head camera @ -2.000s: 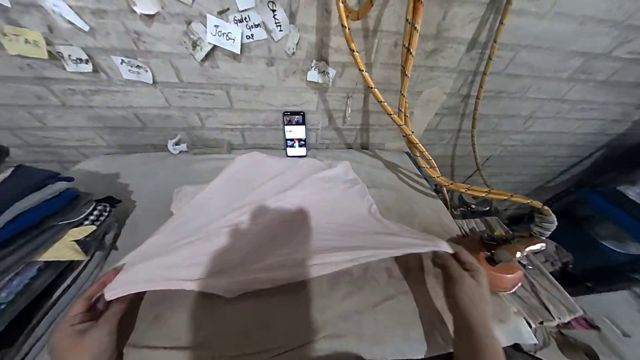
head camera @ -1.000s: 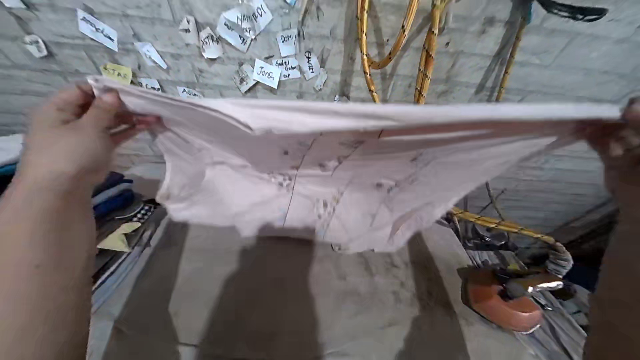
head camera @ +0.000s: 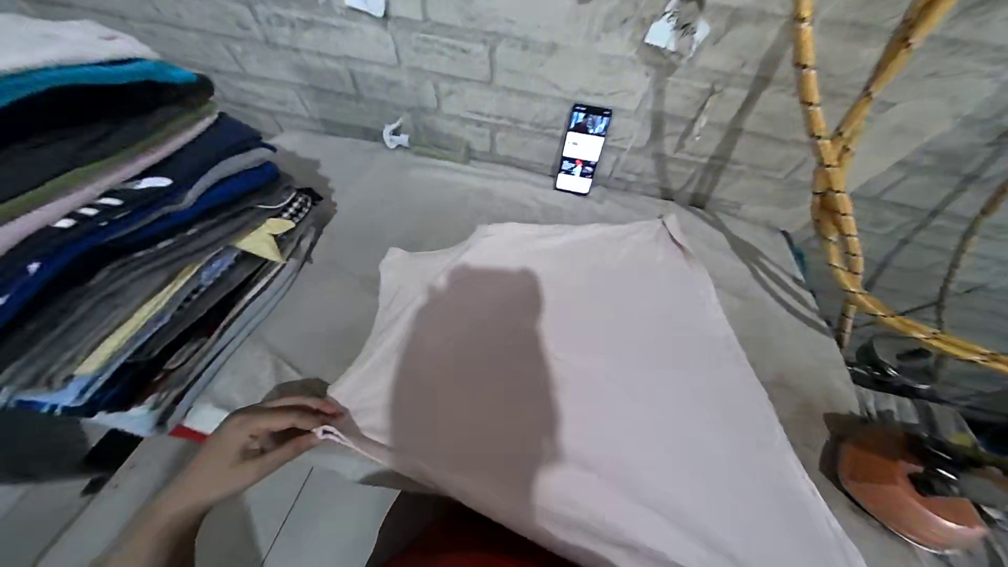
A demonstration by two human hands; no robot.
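A pale pink garment (head camera: 630,370) lies spread over the cloth-covered table, its near side reaching past the front edge. My left hand (head camera: 272,437) pinches its lower left corner between thumb and fingers. The near right part of the garment runs out of the bottom of the view, and my right hand is not seen. A shadow falls across the middle of the fabric. At the far right an orange clothes iron (head camera: 906,492) rests beside the table, partly cut off by the view's edge.
A tall stack of folded clothes (head camera: 134,228) stands at the left. A lit smartphone (head camera: 583,150) leans on the brick wall (head camera: 449,63) behind the beige table cover (head camera: 339,189). A yellow cord (head camera: 831,197) hangs at the right, above the iron.
One second ago both hands held the garment up in the air; now it lies spread on the table. My left hand has come down, and my right hand has left the view.
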